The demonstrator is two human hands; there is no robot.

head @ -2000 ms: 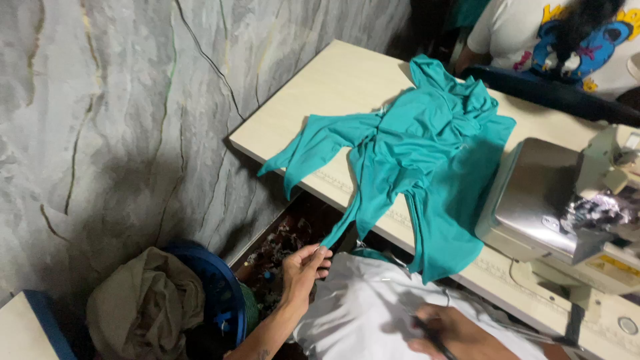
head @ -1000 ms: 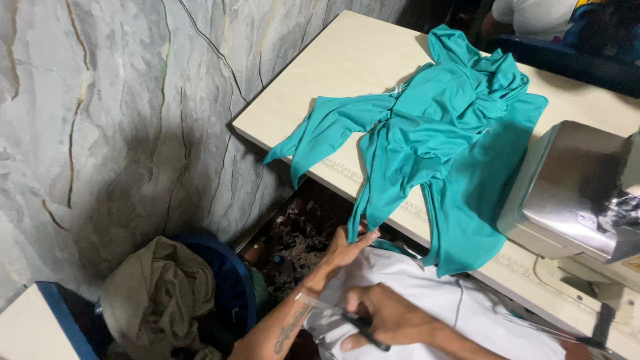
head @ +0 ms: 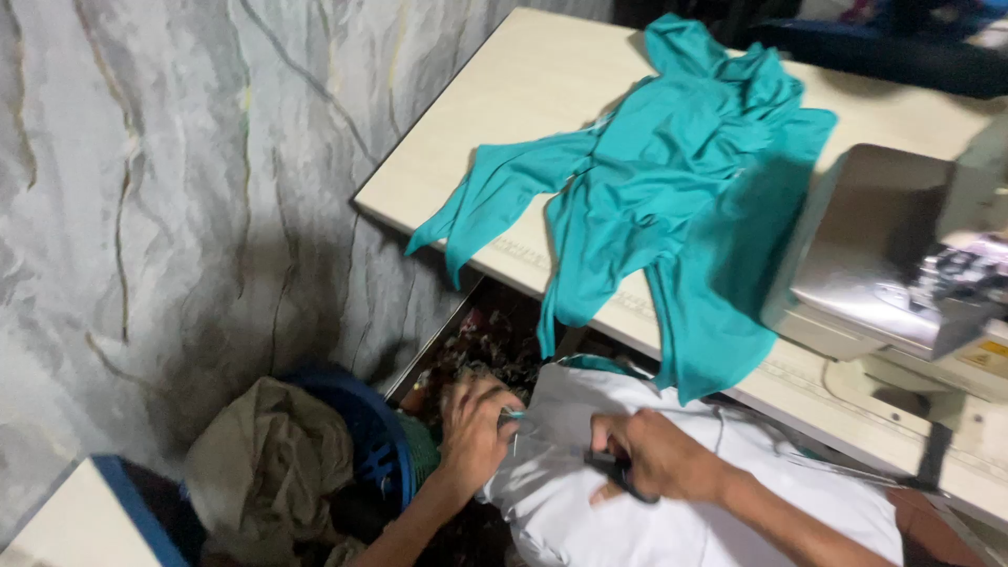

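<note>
A teal garment lies spread on the cream sewing table, its strips hanging over the front edge. Below that edge is my left hand, blurred, with its thumb and fingers around a small teal scrap. My right hand grips scissors by their black handles; the blurred blades point toward my left hand. Both hands are over or beside white cloth across my lap. On the right of the table stands a sewing machine with a shiny metal cover.
At lower left, a blue plastic basket holds olive-brown cloth. A white panel with a blue edge is in the corner. Fabric scraps lie under the table, and a grey marbled wall rises at left.
My left hand has come away from the hanging teal strip that it held before. The scissors in my right hand have moved beside it. The teal garment remains on the table.
</note>
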